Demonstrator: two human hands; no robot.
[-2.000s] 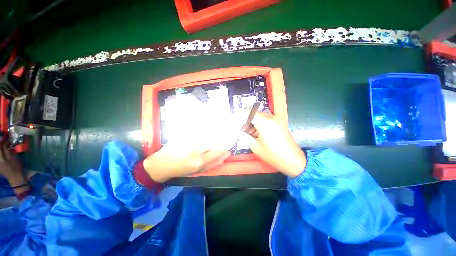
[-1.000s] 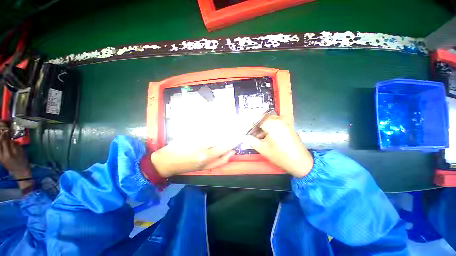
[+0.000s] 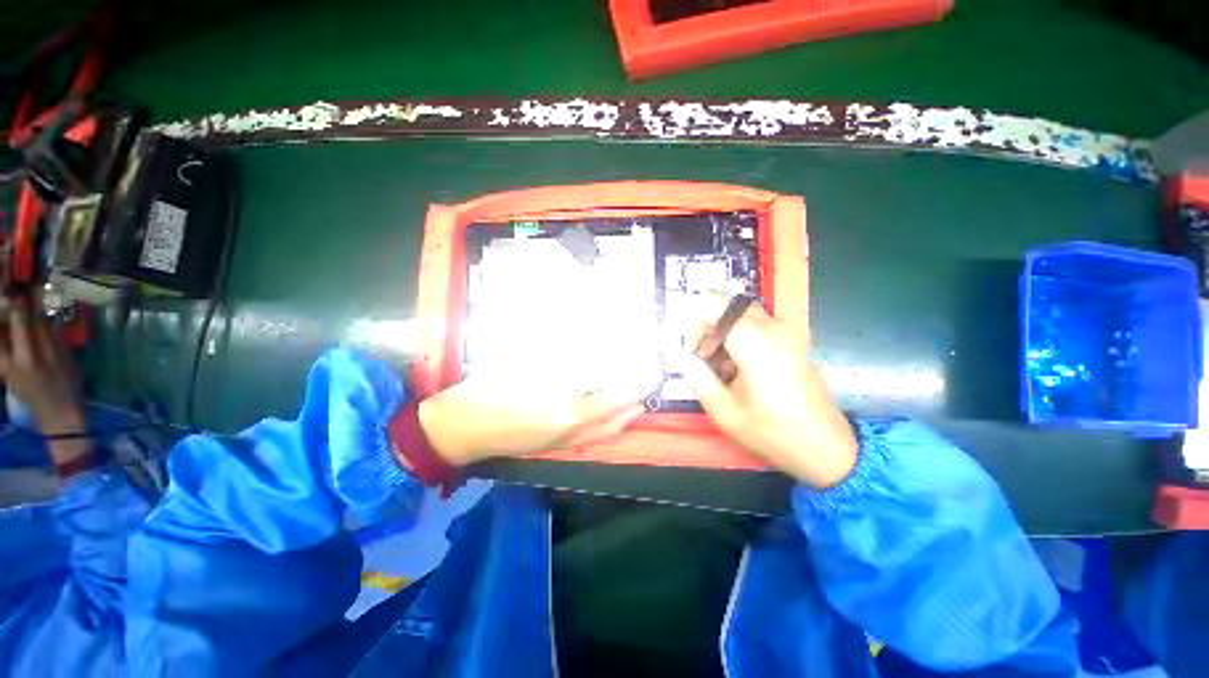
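Note:
An open tablet unit [image 3: 679, 239] lies in a red-orange frame [image 3: 442, 285] in front of me. Its battery [image 3: 564, 305] glares white, with a small dark grey square [image 3: 579, 244] at its top edge. The circuit board [image 3: 709, 274] is to the right. My right hand [image 3: 776, 391] grips dark, thin tweezers [image 3: 731, 322] over the board's lower part; the tips are lost in glare. My left hand [image 3: 530, 413] lies over the battery's lower edge, its fingers pointing towards the board; glare hides whether it holds anything.
A blue parts bin [image 3: 1111, 338] with small shiny pieces stands at right. A black box [image 3: 170, 219] with cables stands at left, near another person's hand [image 3: 40, 371]. A paint-chipped rail [image 3: 690, 119] crosses behind, with another red frame [image 3: 782, 33] beyond.
The whole view has shifted, so the bench things appear further right and slightly lower. Both hands stay over the tablet's lower part; the tweezers have changed tilt slightly.

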